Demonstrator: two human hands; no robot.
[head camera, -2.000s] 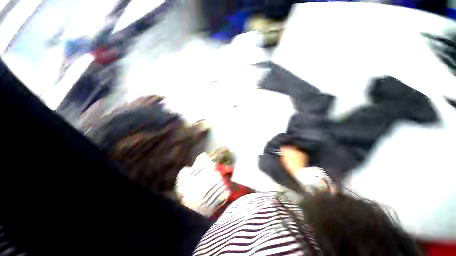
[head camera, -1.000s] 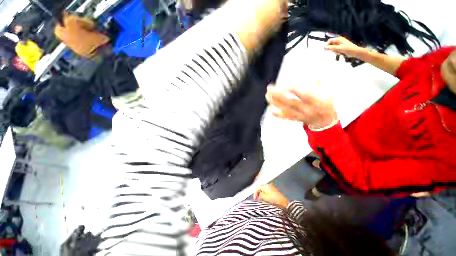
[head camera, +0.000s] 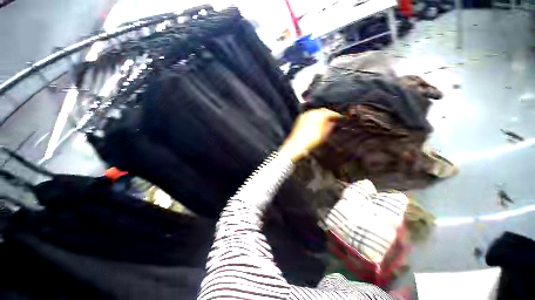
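Note:
My left hand (head camera: 312, 132), in a black-and-white striped sleeve, reaches forward at the centre. Its fingertips are at the left edge of a stack of brown plaid garments (head camera: 369, 149) with dark grey cloth on top. The fingers are blurred, and whether they grip any cloth cannot be told. Long black garments (head camera: 205, 108) hang close to the left of the hand. My right hand is not in view.
A curved metal rail (head camera: 56, 55) with crowded hangers runs at the upper left. More black cloth (head camera: 117, 246) fills the lower left. A stool with a checked cushion (head camera: 369, 220) stands below the stack. A white surface (head camera: 457, 285) with black cloth (head camera: 515, 263) is lower right.
The view has turned from the white table and the person in red to the rail and garment stack. My left arm now reaches to the stack, and my right hand has left view.

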